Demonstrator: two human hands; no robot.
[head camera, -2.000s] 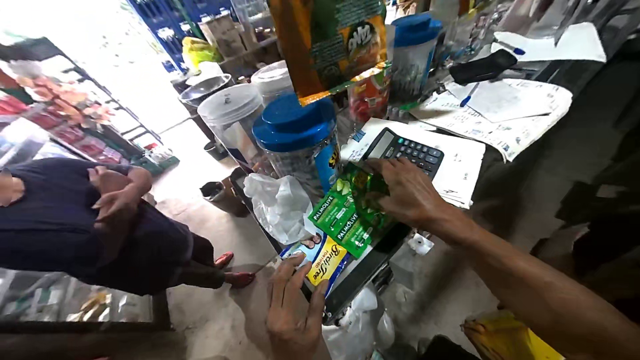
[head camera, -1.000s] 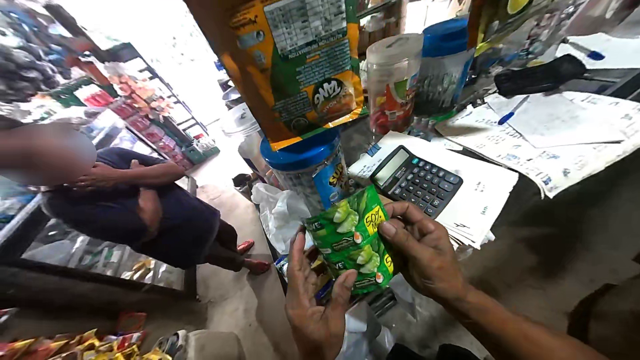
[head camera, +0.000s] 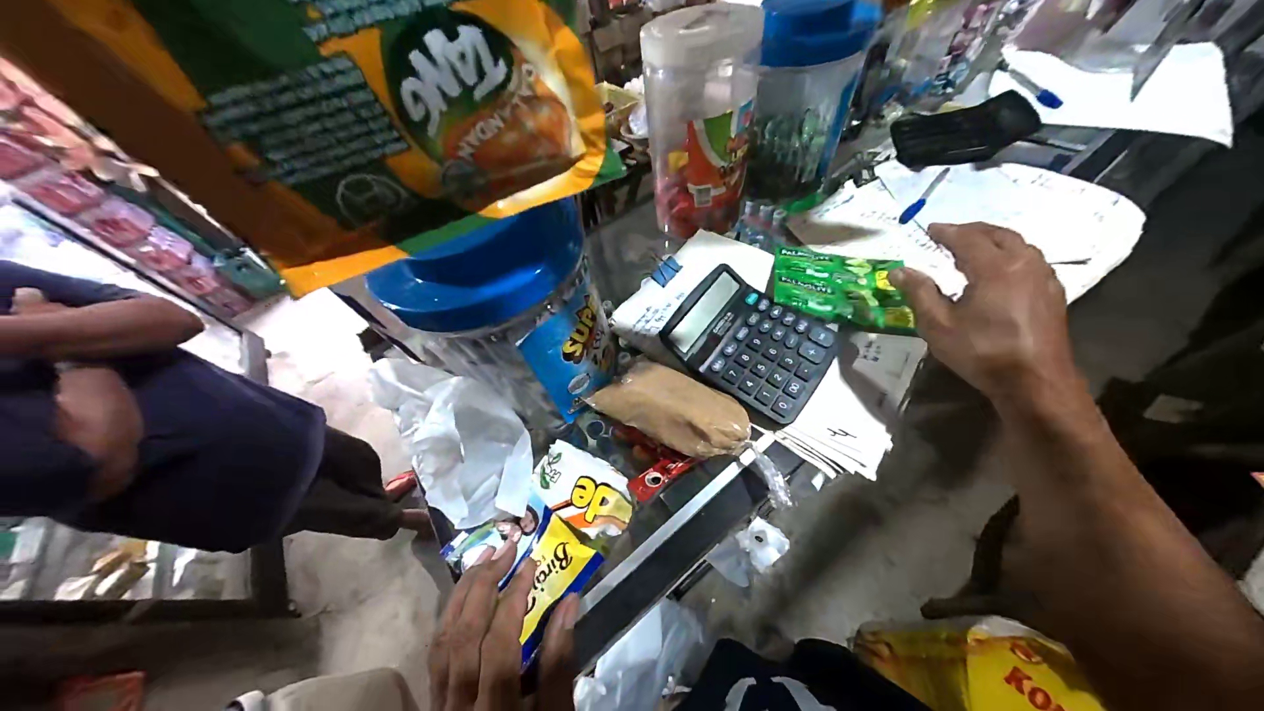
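Observation:
My right hand (head camera: 997, 296) touches the right end of the green Palmolive sachets (head camera: 829, 286), thumb over their edge; they lie across papers and the top of a black calculator (head camera: 755, 346). My left hand (head camera: 504, 632) rests with spread fingers on a yellow and blue Birch Tree packet (head camera: 561, 573) at the counter's near edge. Beside that packet lie a white and yellow sachet (head camera: 588, 489), a small red sachet (head camera: 660, 478) and a clear bag of brown powder (head camera: 676, 407). A white plastic bag (head camera: 459, 444) lies just left of them.
A Tang pack (head camera: 474, 99) hangs close in front, over a blue-lidded jar (head camera: 484, 276). Further back stand a clear jar (head camera: 699, 128) and another blue-lidded jar (head camera: 805, 109). Papers with a blue pen (head camera: 923, 196) and a black pouch (head camera: 966, 128) lie right. A person (head camera: 148, 425) stands left, arms folded.
Both hands held the green sachets one second ago. My right hand has moved them right, onto the papers by the calculator, and my left hand has let go and come down on the Birch Tree packet.

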